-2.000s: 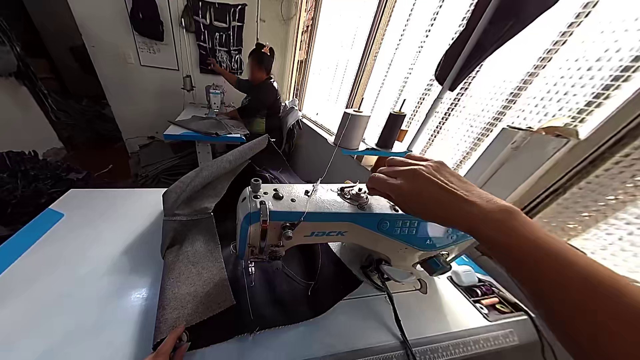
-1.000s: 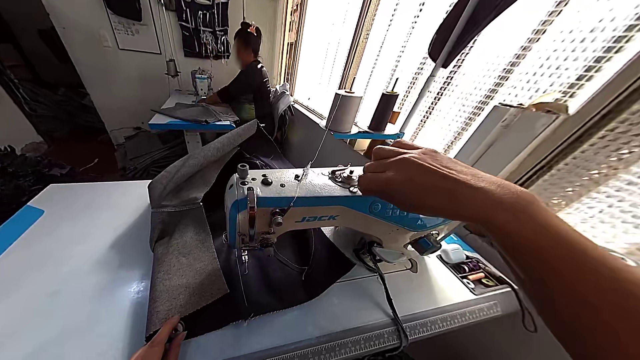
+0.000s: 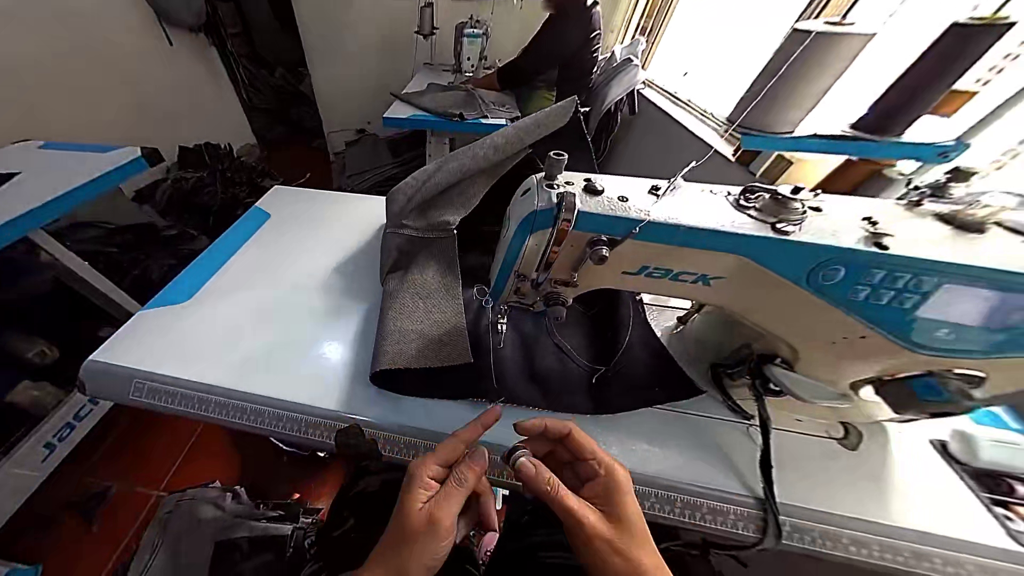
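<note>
My right hand (image 3: 588, 492) pinches a small dark round metal part (image 3: 516, 457), which looks like a bobbin or bobbin case, between thumb and fingers. Beside it my left hand (image 3: 448, 488) has its index finger stretched out and its thumb near the other fingers; whether it holds thread cannot be told. Both hands are at the front edge of a white sewing table. Just beyond them, dark fabric with a grey panel (image 3: 424, 320) lies under the needle of a Jack sewing machine (image 3: 720, 272). A loose thread hangs near the presser foot (image 3: 502, 322).
Two thread cones, one grey (image 3: 804, 76) and one dark (image 3: 932, 76), stand on a blue rack behind the machine. A ruler strip (image 3: 696, 512) runs along the table's front edge. Farther back, a person (image 3: 552, 56) sits at another machine. Fabric (image 3: 216, 528) lies low at the left.
My right hand has left the top of the machine and come down to the table's front edge, beside my left hand. The view has tilted down and come closer.
</note>
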